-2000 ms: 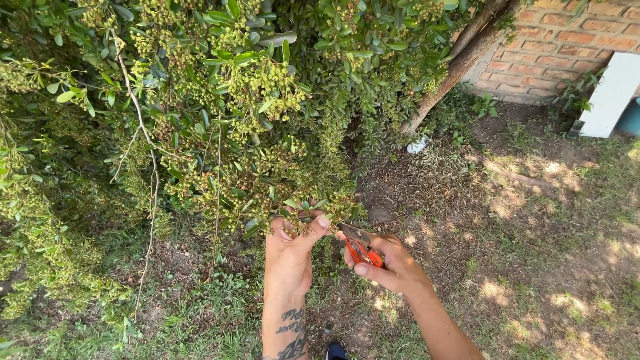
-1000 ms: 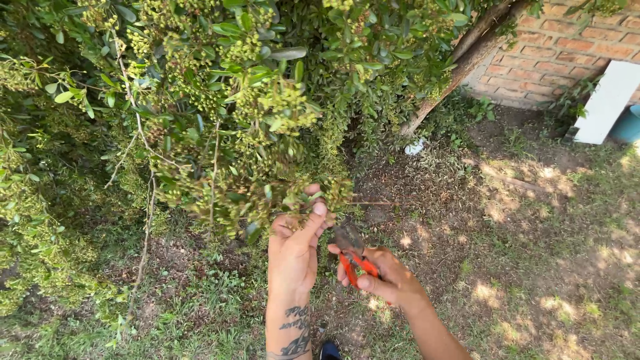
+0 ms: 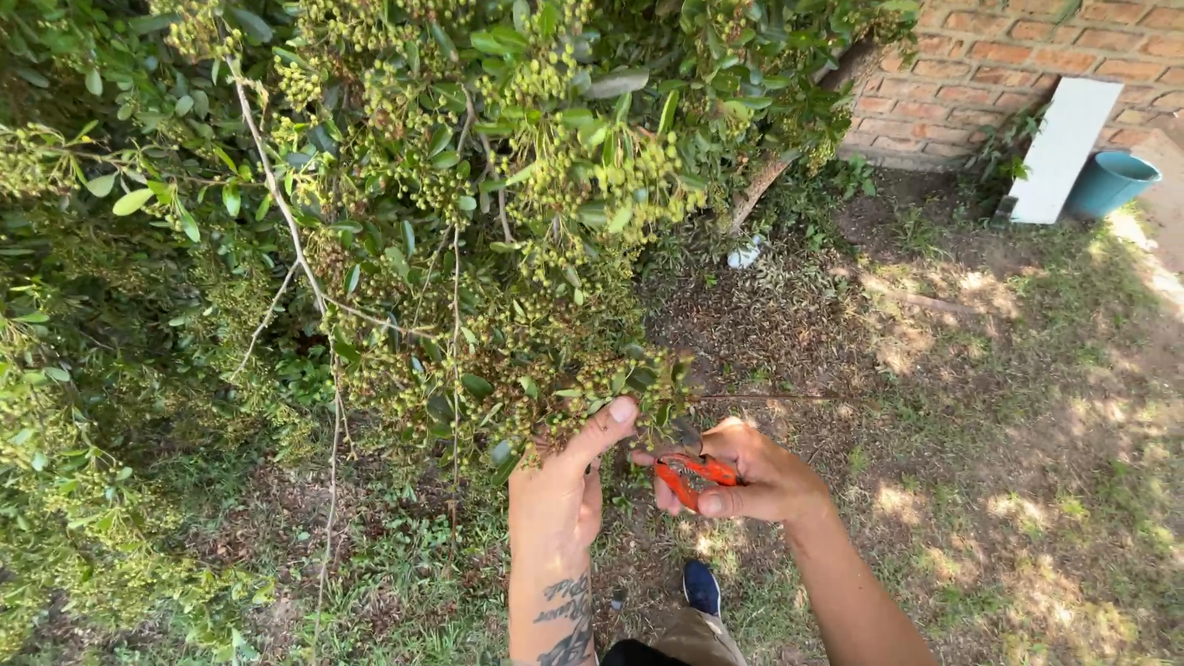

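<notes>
A leafy shrub [image 3: 555,166] with clusters of small green berries fills the upper left of the head view. My left hand [image 3: 569,467] has its thumb against a low berry-bearing branch [image 3: 601,388]; its fingers are partly hidden under the leaves. Just to the right, my right hand [image 3: 754,472] holds pruning shears [image 3: 689,476] by their red-orange handles. The shears' blades are mostly hidden by the hand and leaves, beside the branch tip. A thin bare stem [image 3: 777,397] extends rightward from that tip.
A brick wall [image 3: 999,69] stands at the upper right, with a white board [image 3: 1068,153] leaning near it and a teal bucket [image 3: 1110,183] alongside. A trunk [image 3: 763,185] rises under the shrub. Long bare twigs [image 3: 282,199] hang at the left. A shoe [image 3: 701,588] is on the ground below.
The right hand and shears have moved left, closer to the left hand and the branch tip, since one second ago. The left hand stays at the low branch.
</notes>
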